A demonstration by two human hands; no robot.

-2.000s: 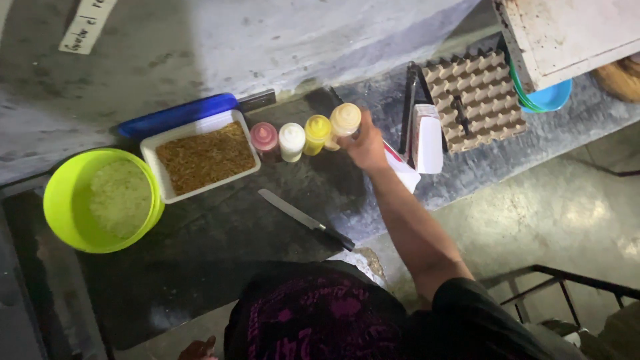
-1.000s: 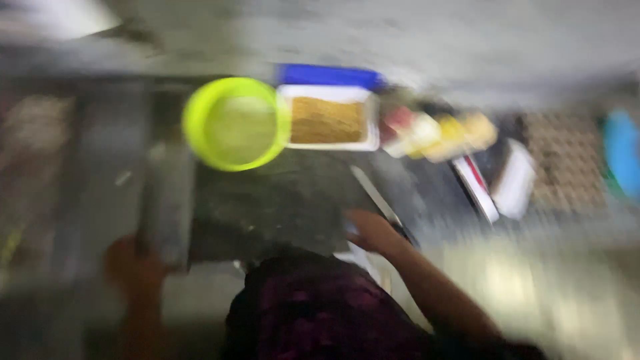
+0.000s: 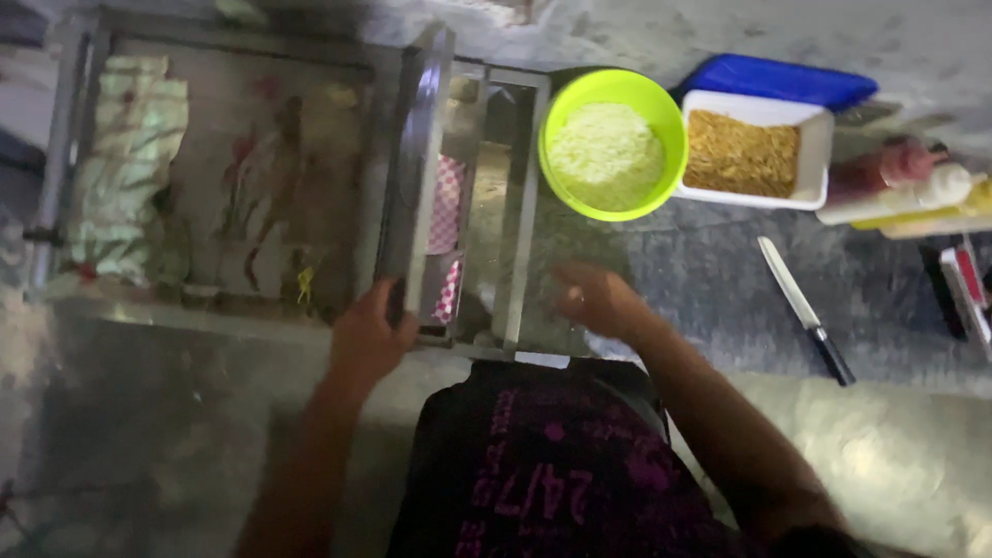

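My left hand (image 3: 372, 333) grips the dark handle of a metal-framed glass door (image 3: 428, 178) on a glass display case (image 3: 232, 310). The door stands swung outward, with pink-and-white checked paper (image 3: 446, 205) visible beside it, inside the case. Over the dark counter, my right hand (image 3: 601, 301) is blurred, its fingers pointing left toward the case frame; nothing shows in it. Above that hand stands a lime-green bowl (image 3: 677, 147) of pale shredded food. Touching it on the right is a white tub (image 3: 818, 159) of brown shredded food.
A knife (image 3: 798, 291) with a black handle lies on the counter to the right. Several squeeze bottles (image 3: 907, 174) stand at the far right, near a red-and-white box (image 3: 967, 287). A blue lid (image 3: 775, 80) leans behind the tub. The counter's front edge runs below the knife.
The view has swung far to the left. My right hand, earlier at a squeeze bottle, is now away from the bottles. My left hand is now on the case door's handle.
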